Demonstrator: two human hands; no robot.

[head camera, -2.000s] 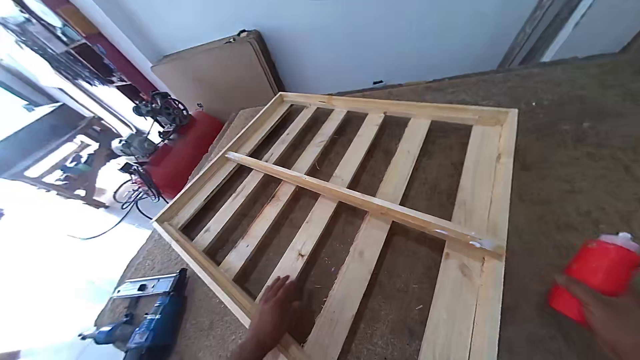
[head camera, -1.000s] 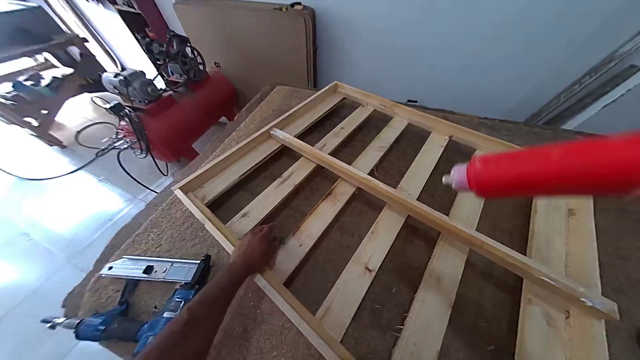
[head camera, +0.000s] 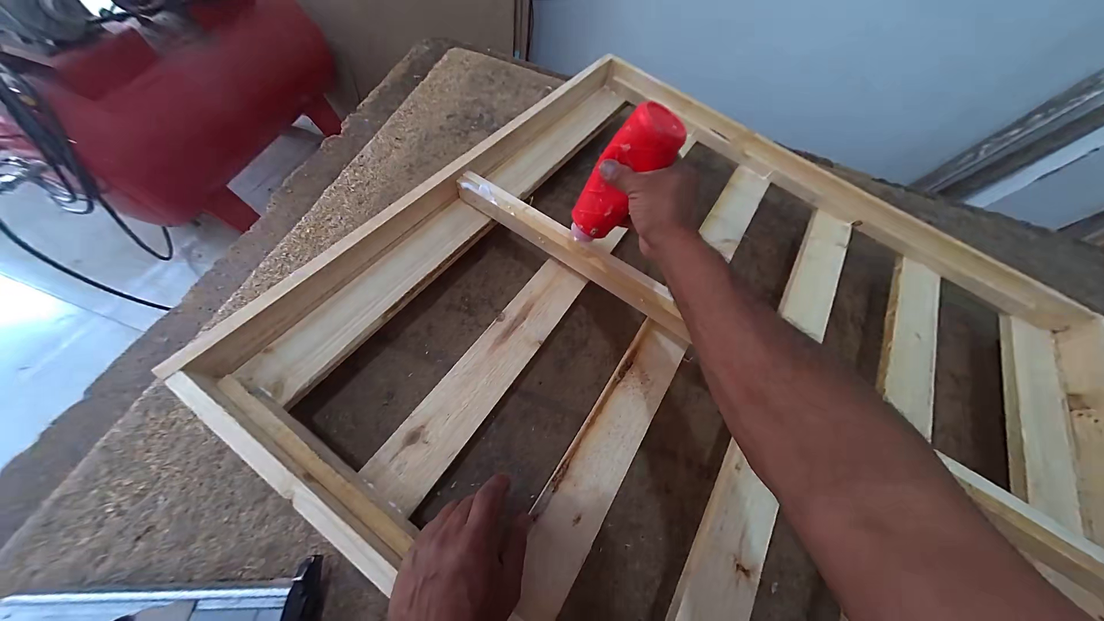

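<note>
My right hand [head camera: 660, 198] grips a red plastic squeeze bottle [head camera: 630, 164], tilted with its nozzle down at the top edge of a wooden crossbar [head camera: 552, 237]. White glue shows on the crossbar's far end, which meets the inner side of a slatted wooden frame [head camera: 319, 267]. The crossbar lies across several slats [head camera: 483, 379]. Near the frame's front rail, my left hand [head camera: 466, 552] rests with its fingers a little apart, holding nothing; its lower part is cut off by the view's edge.
The frame lies on a worn particleboard surface [head camera: 190, 474]. A nail gun [head camera: 216, 599] shows in part at the bottom left. Beyond the surface's left edge stands a red air compressor [head camera: 190, 112] with a black hose [head camera: 78, 272]. A pale wall [head camera: 759, 69] rises behind.
The red bottle has come from the right, where it was held clear of the frame, down to the crossbar. The view has moved closer to the frame's left part.
</note>
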